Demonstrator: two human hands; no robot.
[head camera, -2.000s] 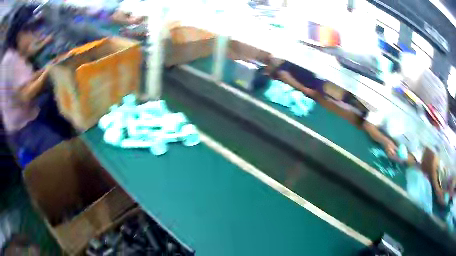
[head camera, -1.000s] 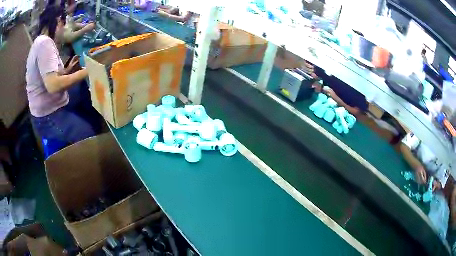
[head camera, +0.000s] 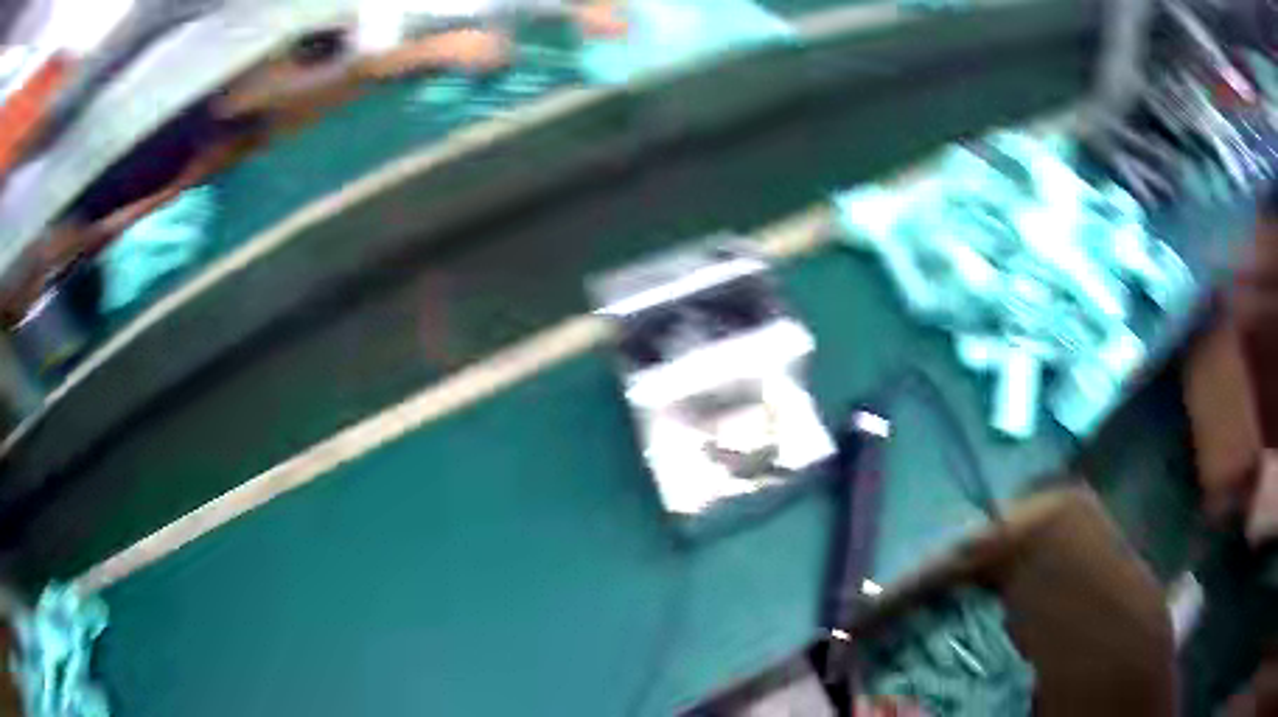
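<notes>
The frame is blurred. A black electric screwdriver (head camera: 858, 518) lies at the bench's near edge, its narrow end toward the bottom of the picture. A white, silver and black screw feeder (head camera: 729, 392) stands just left of it. A large heap of teal housings (head camera: 1023, 266) lies beyond them to the right. A small teal group (head camera: 59, 656) is cut off at the lower left. My left hand is not in view. A small skin-toned patch at the bottom edge, beside the screwdriver's narrow end, may be part of my right hand; its state cannot be told.
An open brown carton (head camera: 1093, 560) holds teal parts (head camera: 960, 651) at the lower right. A thin black cord curves beside the screwdriver. A dark green conveyor (head camera: 449, 301) with pale rails runs behind the bench. Arms of people opposite and teal pieces (head camera: 157, 245) show at upper left.
The view has swung right, from the orange-marked carton and left teal group to the feeder, screwdriver and right teal heap. The seated person at left is out of view.
</notes>
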